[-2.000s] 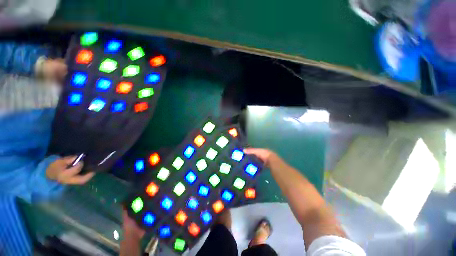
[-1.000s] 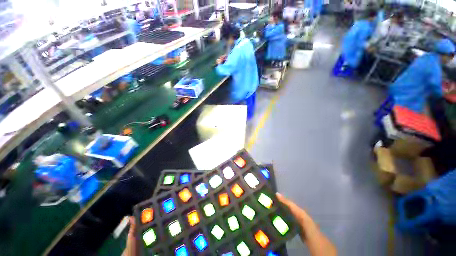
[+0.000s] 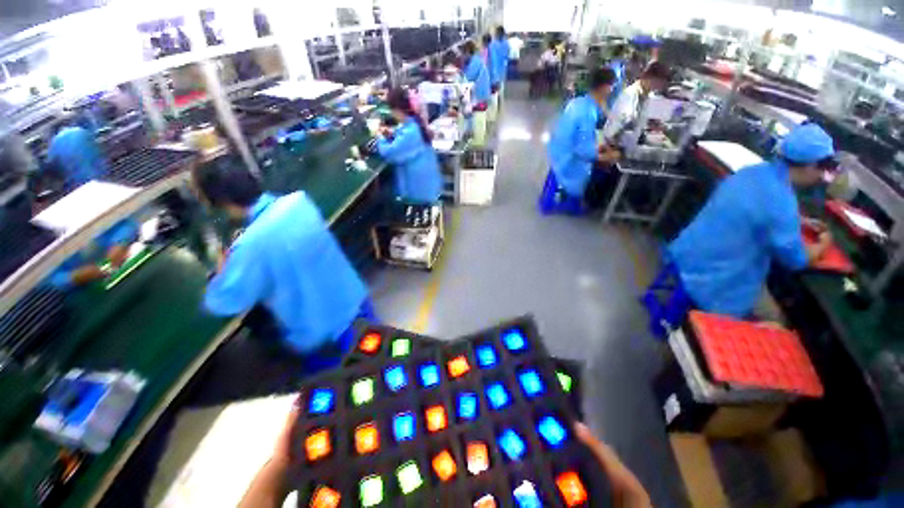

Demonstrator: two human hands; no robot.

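Observation:
A black component tray (image 3: 421, 388) is held up in front of me at the bottom centre. Its pockets hold several small square units with lit displays (image 3: 437, 417) in blue, orange-red and green. At least one more black tray with lit units (image 3: 400, 346) shows under it, turned at a different angle. My left hand (image 3: 273, 474) grips the tray's left side. My right hand (image 3: 613, 470) grips its right side. Both hands are partly cut off by the bottom edge, and the tray's near edge is out of view.
Workers in blue smocks sit at green benches on the left (image 3: 287, 263) and right (image 3: 738, 233). The grey aisle floor (image 3: 496, 268) runs ahead. Red trays (image 3: 758, 355) sit stacked over an open cardboard box (image 3: 743, 466) at right. A pale box (image 3: 223, 451) stands at lower left. A wheeled-looking stand (image 3: 408, 243) is beside the aisle.
The view has moved from the bench and another person's tray to the aisle, then further along it. The workers and red trays now appear nearer. The held trays remain in both hands.

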